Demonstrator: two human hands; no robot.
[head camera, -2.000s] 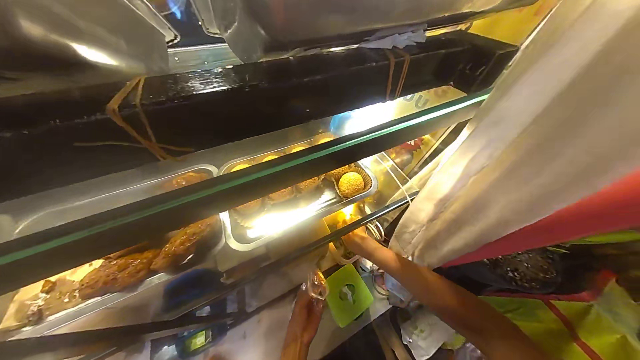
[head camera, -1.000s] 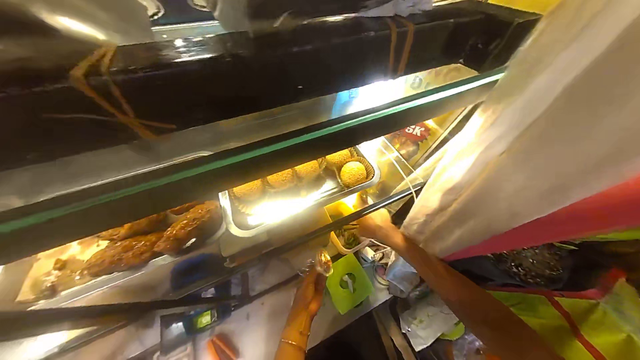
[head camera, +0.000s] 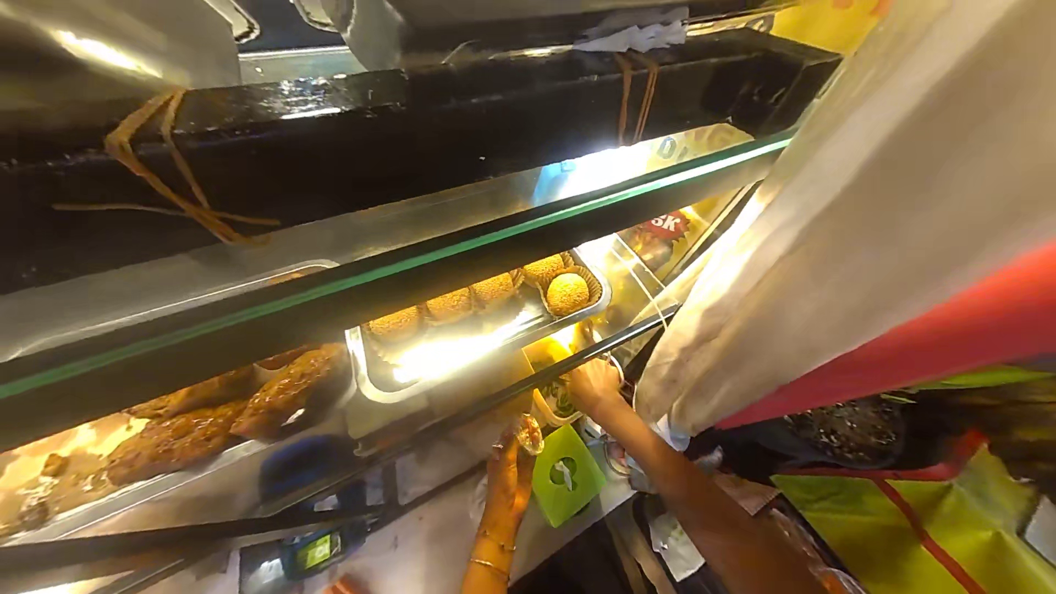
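My left hand (head camera: 510, 466), with thin bangles at the wrist, holds a small round food item (head camera: 529, 434) that I cannot identify, just left of a green box (head camera: 568, 476) with a round cut-out. My right hand (head camera: 596, 384) reaches to a yellow container (head camera: 554, 396) under the edge of the glass case; its fingertips are partly hidden, and what they touch is unclear. Behind the glass, a metal tray (head camera: 388, 394) holds several round, crumb-coated balls (head camera: 568, 294) in paper cups. Brown glazed pieces of food (head camera: 289, 392) lie in another tray to the left.
A green-edged glass panel (head camera: 462, 247) and a black beam (head camera: 396, 148) cross above the hands. A pale cloth (head camera: 825, 206) hangs at the right, above a yellow-green bag (head camera: 916, 511). A device with a lit screen (head camera: 318, 551) sits at the lower left.
My left hand has moved up beside the green box, still with the small item. My right hand has stayed near the yellow container.
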